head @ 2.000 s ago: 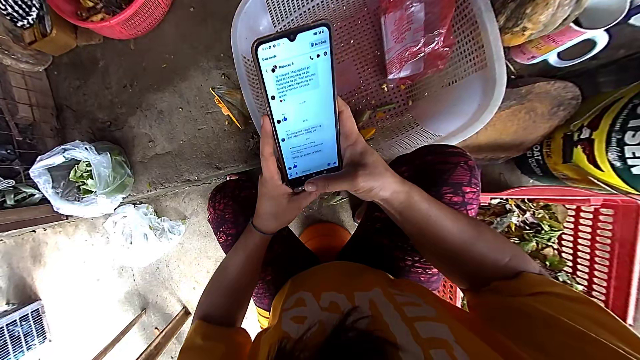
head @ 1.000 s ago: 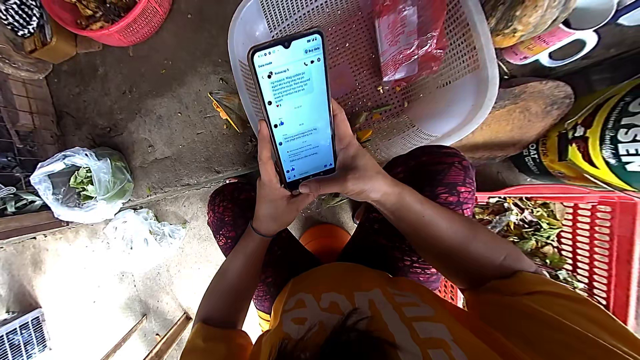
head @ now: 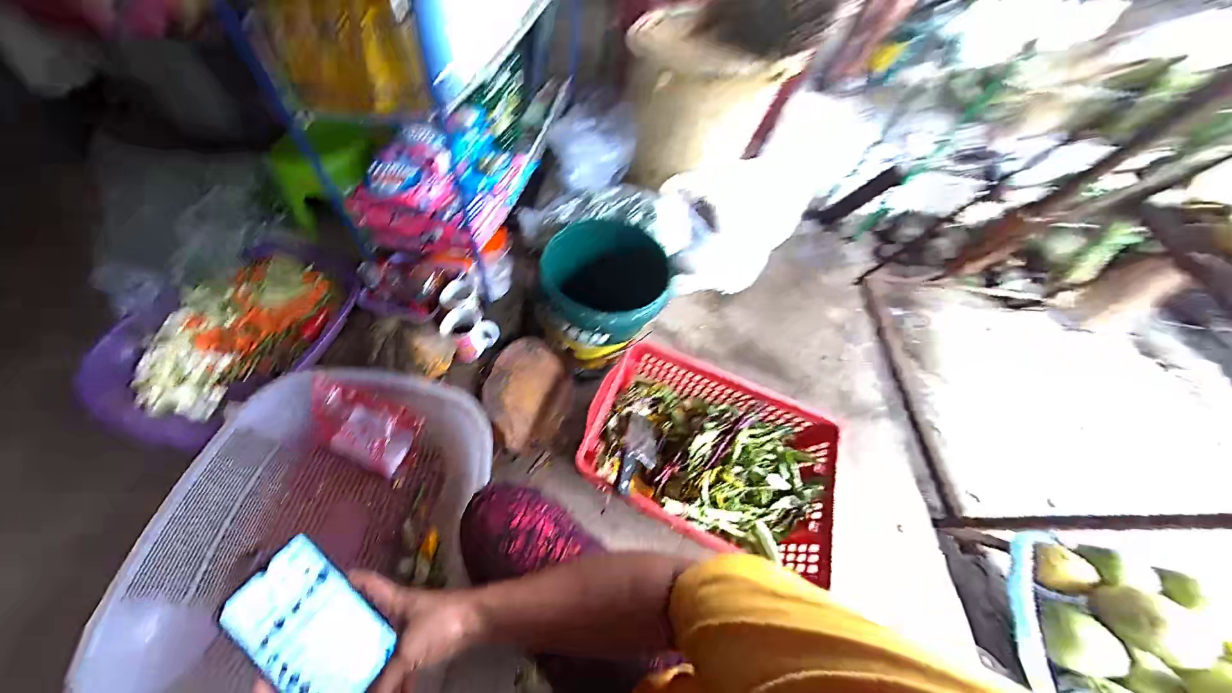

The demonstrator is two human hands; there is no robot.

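Note:
At the lower left, my right hand (head: 414, 616) grips the edge of a smartphone (head: 308, 621) with a lit screen, held over a large white plastic basket (head: 192, 520). Of my left hand only what may be a fingertip shows at the bottom edge, so its hold cannot be told. A red plastic packet (head: 366, 423) lies inside the white basket, with some plant scraps near its right side. To the right of my knee, a red plastic crate (head: 707, 385) holds leafy greens and trimmings.
A dark green bucket (head: 606, 269) stands behind the crate, beside a brown rounded object (head: 526, 395). Mugs (head: 472, 327) are grouped left of it. A purple basin (head: 106, 385) holds cut vegetables. Green and yellowish fruits or vegetables (head: 1136, 616) sit in a container at lower right.
The view has swung strongly to the right, with blur. The phone and my right hand now appear at the lower left; both hands held the phone in the earlier frames.

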